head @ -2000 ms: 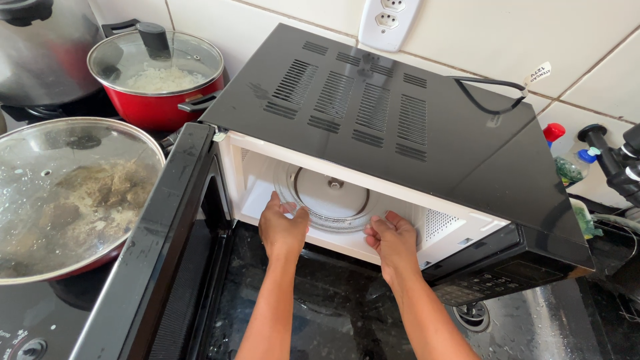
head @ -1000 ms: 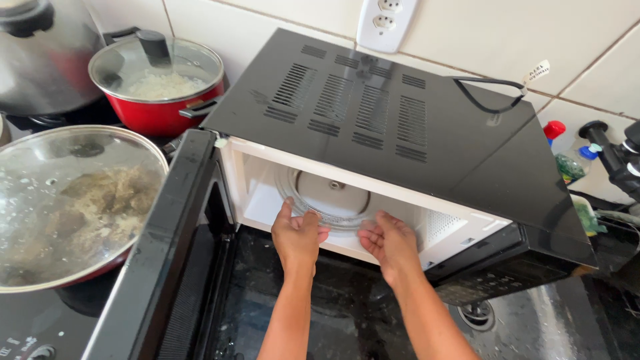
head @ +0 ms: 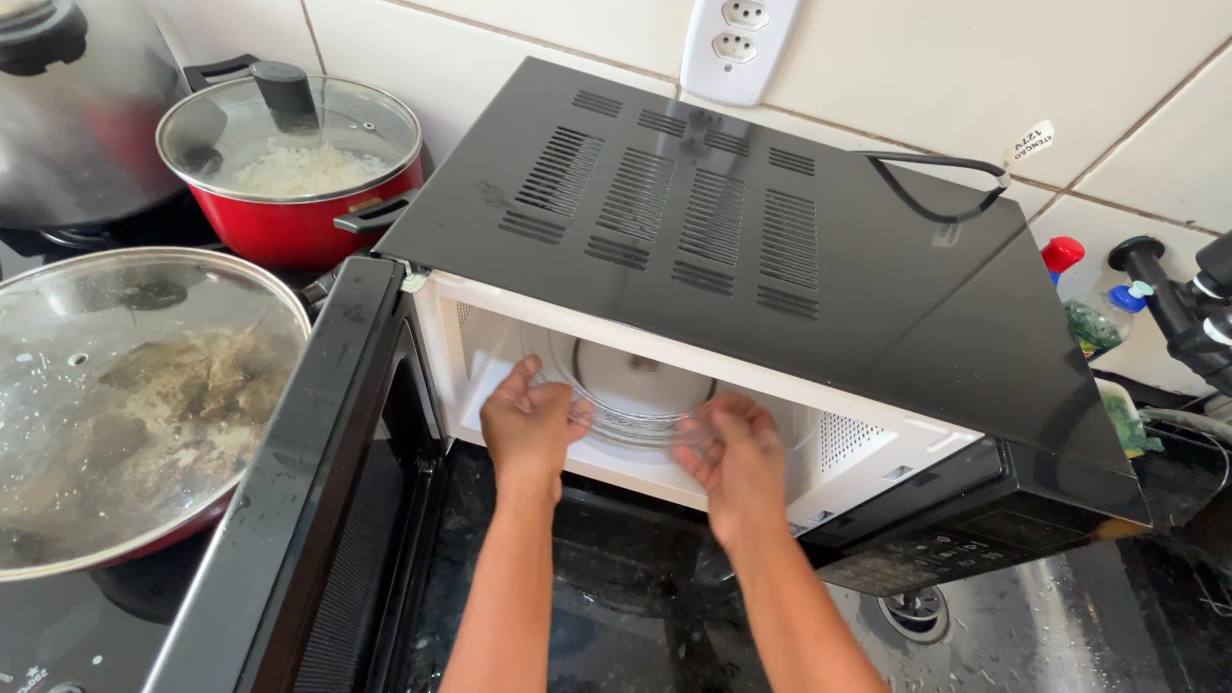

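A black microwave oven [head: 664, 221] stands with its door [head: 289, 462] swung out to the left. Inside its white cavity lies a clear glass turntable plate [head: 630, 423], with a dark ring showing through it. My left hand [head: 527, 423] is at the plate's front left edge, thumb and fingers curled around the rim. At the front right edge is my right hand [head: 736, 457], blurred, its fingers at the rim; whether it grips the glass cannot be told.
Left of the oven, a red pot [head: 289, 226] of rice and a wide glass-lidded pan [head: 154, 414] sit on the cooktop, beside a metal pot [head: 82, 125]. A wall socket [head: 736, 48] and power cord [head: 938, 207] are behind. A sink drain [head: 914, 611] and bottles [head: 1102, 318] lie right.
My left hand has shifted a little along the plate's rim since the earliest frame. My right hand stays near the front right rim and is now blurred.
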